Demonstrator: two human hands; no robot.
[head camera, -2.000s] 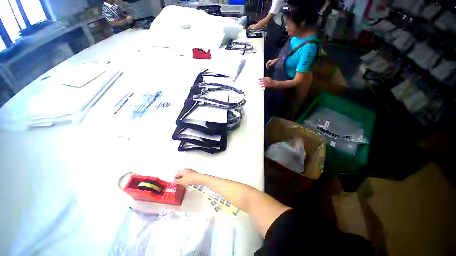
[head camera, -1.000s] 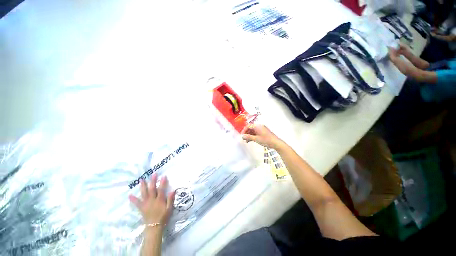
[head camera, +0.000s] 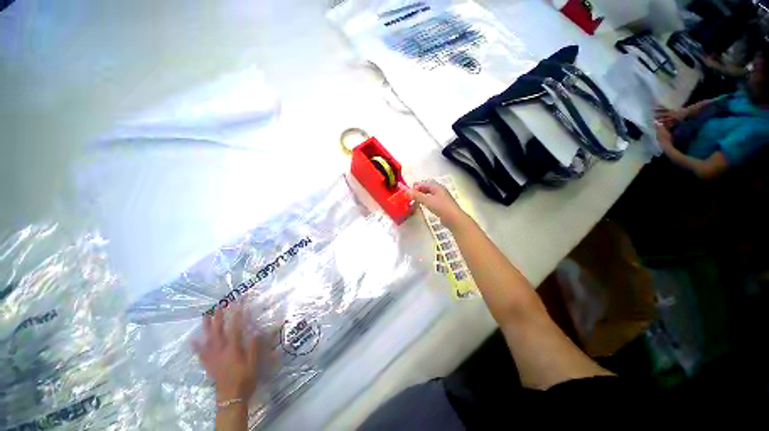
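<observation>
A clear printed polybag (head camera: 278, 290) lies over white material at the near left, with a packed-looking shape under it. My left hand (head camera: 228, 349) is spread flat over the polybag, slightly blurred. The red tape dispenser (head camera: 377, 181) stands beyond the bag, its yellow-black roll inside. My right hand (head camera: 434, 200) is at the dispenser's near end, fingertips together; whether tape is between them cannot be told. Barcode sticker sheets (head camera: 453, 261) lie partly under my right wrist and beside the forearm.
A row of black-trimmed handbags (head camera: 527, 139) overlaps at the right. Printed polybags (head camera: 438, 38) lie at the back. A yellowish tape roll (head camera: 354, 139) is behind the dispenser. Another red dispenser (head camera: 582, 15) and a person (head camera: 725, 135) are farther right. A brown carton (head camera: 611, 286) is beside the table.
My left hand, out of view at first, is on the polybag and has shifted slightly left. My right hand has moved a little to the dispenser's right side. The camera view has turned down and left.
</observation>
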